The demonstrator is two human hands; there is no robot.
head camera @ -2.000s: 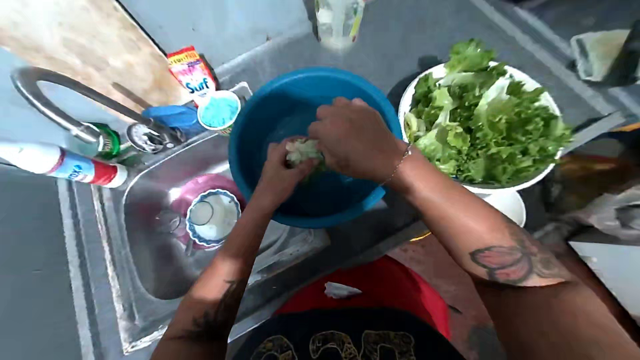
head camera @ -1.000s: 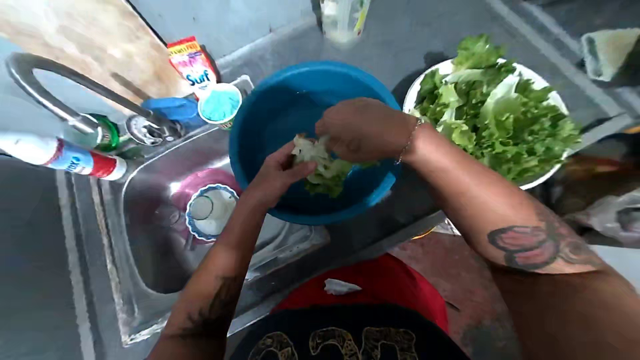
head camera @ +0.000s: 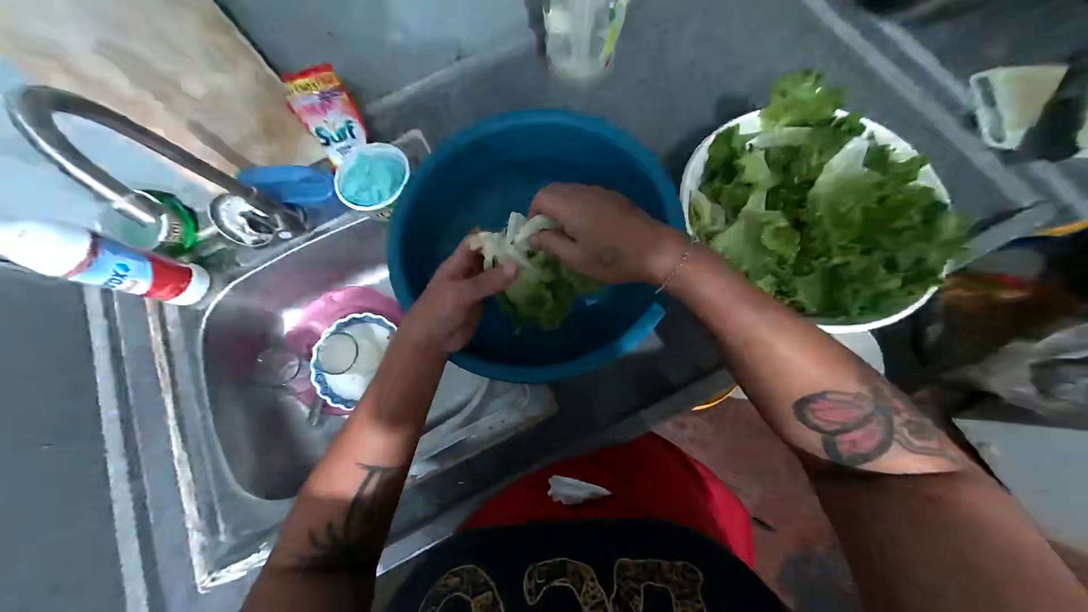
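Observation:
Over a blue plastic basin (head camera: 531,367), my left hand (head camera: 459,293) grips the pale base of a head of lettuce (head camera: 540,293), whose green leaves hang down inside the basin. My right hand (head camera: 595,234) is closed around pale stems at the upper right of the same lettuce; its fingertips are partly hidden. To the right, a white bowl (head camera: 693,174) is heaped with loose green lettuce leaves (head camera: 833,212).
A steel sink (head camera: 246,425) with pink and white dishes and glasses lies at left, under a curved faucet (head camera: 127,127). Behind it stand a spray can (head camera: 110,263), a detergent packet (head camera: 327,110) and a tub of blue powder (head camera: 372,178). A red plastic container (head camera: 629,484) is below.
The lettuce was mostly covered by my hands two seconds ago; its pale base and hanging leaves now show between them. My right hand has shifted off the top of the base.

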